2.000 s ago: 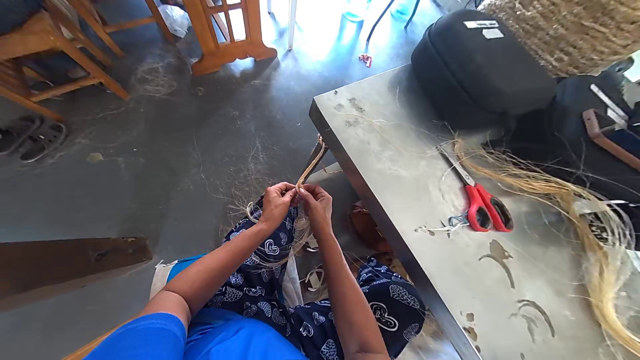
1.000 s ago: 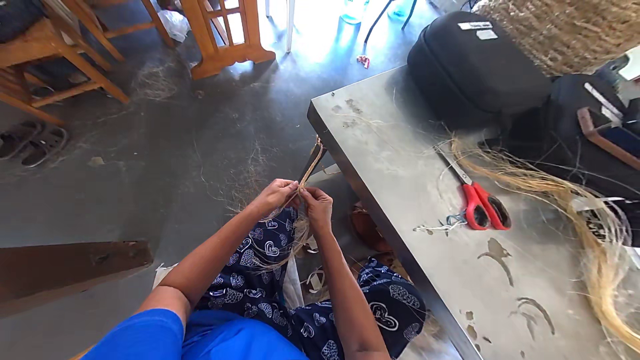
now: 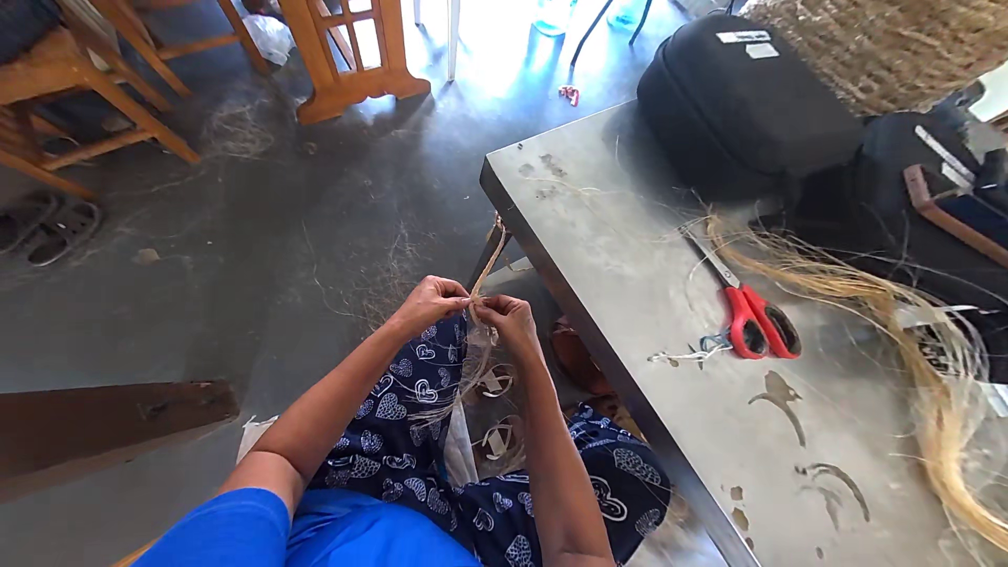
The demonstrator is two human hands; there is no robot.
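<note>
A thin cord of pale plant fibre (image 3: 491, 260) runs down from near the table's corner to my hands above my lap. My left hand (image 3: 431, 303) pinches the cord's lower part between thumb and fingers. Touching it from the right, my right hand (image 3: 508, 315) grips the same fibres with its fingertips. Loose strands (image 3: 472, 374) hang below both hands over the patterned cloth on my legs. On the metal table (image 3: 606, 260) lie red-handled scissors (image 3: 744, 307) and, to their right, a long bundle of blond fibre (image 3: 882, 303). How the strands cross between my fingertips is too small to tell.
Black cases (image 3: 748, 102) and a woven fibre object (image 3: 906, 47) stand at the table's far right. The table edge is close beside my right arm. Wooden chairs (image 3: 87, 94), sandals (image 3: 63, 228) and a brown wooden beam (image 3: 118, 425) are at the left. Stray fibres lie on the floor.
My hands stay close together on the cord, with small shifts of the fingers. The loose strands below them have moved. Scissors and blond bundle lie as before.
</note>
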